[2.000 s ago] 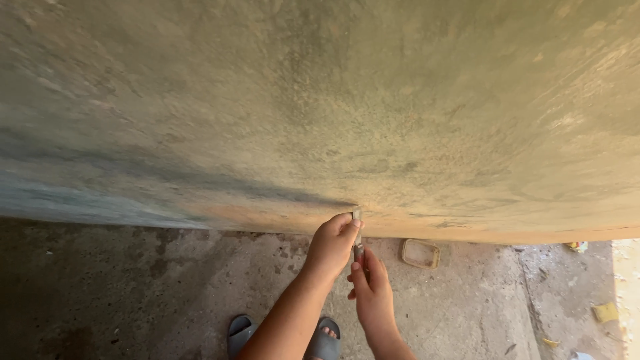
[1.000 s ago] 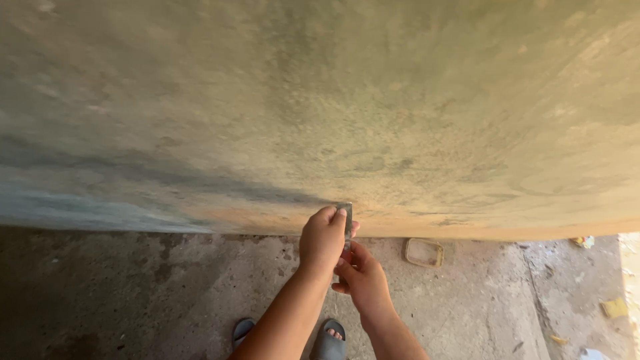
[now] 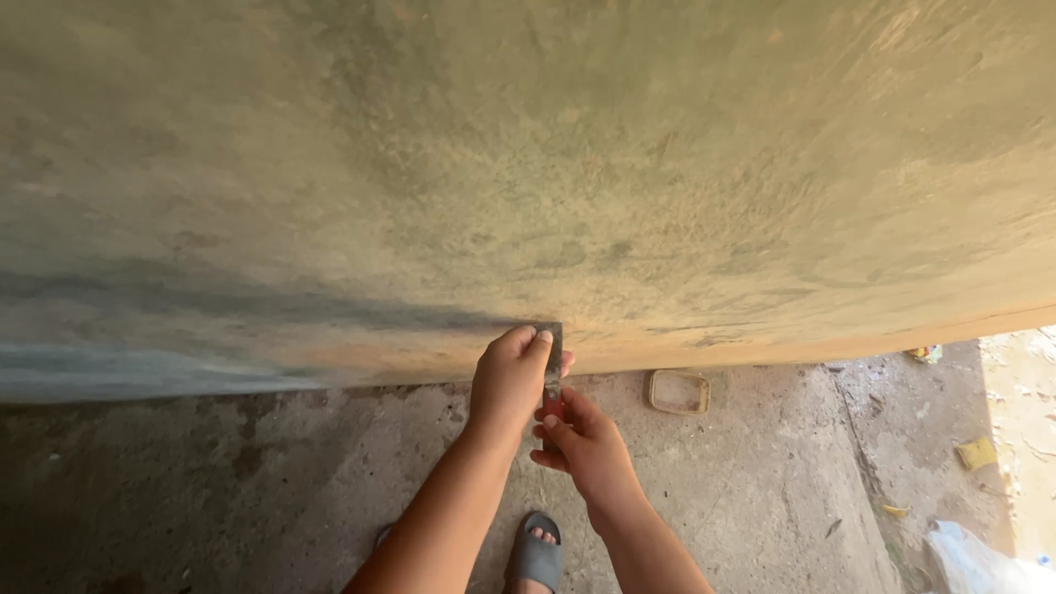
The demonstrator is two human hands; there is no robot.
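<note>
A scraper or putty knife with a flat metal blade (image 3: 555,355) and a red handle is held between my hands, close to the lower part of a stained plastered wall (image 3: 528,165). My left hand (image 3: 511,375) grips the blade, its thumb lying on the flat face near the top edge. Just below and to the right, my right hand (image 3: 582,437) has its thumb and fingers around the red handle (image 3: 553,406). Whether the blade's edge touches the wall I cannot tell.
On the concrete floor (image 3: 330,487), near the wall's foot, lies a shallow rectangular plastic container (image 3: 680,392). My grey slide sandal (image 3: 535,551) is below my hands. Farther right are a yellow scrap (image 3: 977,454), a whitish plastic bag (image 3: 965,553) and a colourful wrapper (image 3: 927,354).
Both hands have shifted slightly left relative to the container since two seconds ago. More of the blade's flat face shows now, and the tool remains in both hands.
</note>
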